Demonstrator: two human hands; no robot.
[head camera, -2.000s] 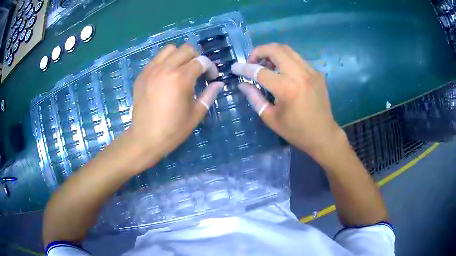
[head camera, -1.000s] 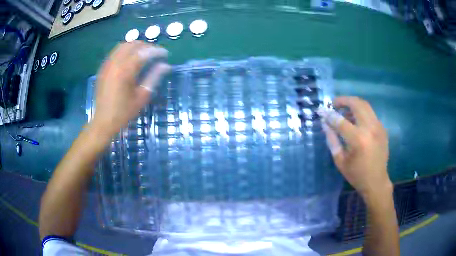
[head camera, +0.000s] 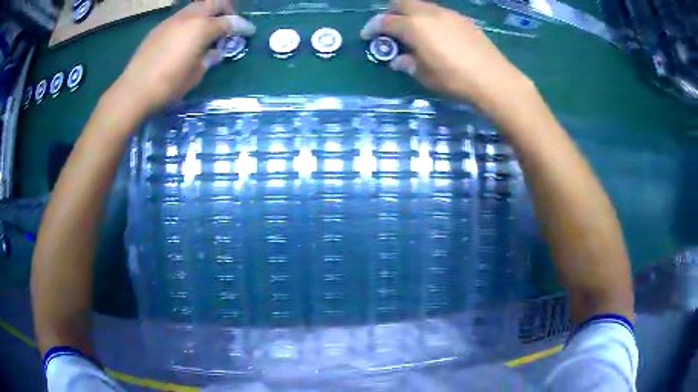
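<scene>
My left hand (head camera: 184, 50), with whitish finger cots, has thumb and fingertips closed around a small round component (head camera: 231, 46) at the left end of a row on the mat. My right hand (head camera: 436, 46) grips another round component (head camera: 384, 50) at the row's right end. Between them lie two round components, one white-faced (head camera: 285, 41) and one with a ringed face (head camera: 326, 40). The clear blister tray (head camera: 306, 222) lies nearest me. Dark components at its upper right are partly hidden by my right forearm.
A tan board (head camera: 107, 21) with round components is at the upper left. Several set-aside components (head camera: 57, 83) stand in a line at left. A clear tray edge (head camera: 490, 23) shows beyond the right hand. Dark stacked things (head camera: 650, 46) are at upper right. A blue-ended cable (head camera: 29, 236) lies at far left.
My right hand has moved from the tray's right column to the row's right end and gripped a component. My left hand has moved to the left-end component. The view has shifted.
</scene>
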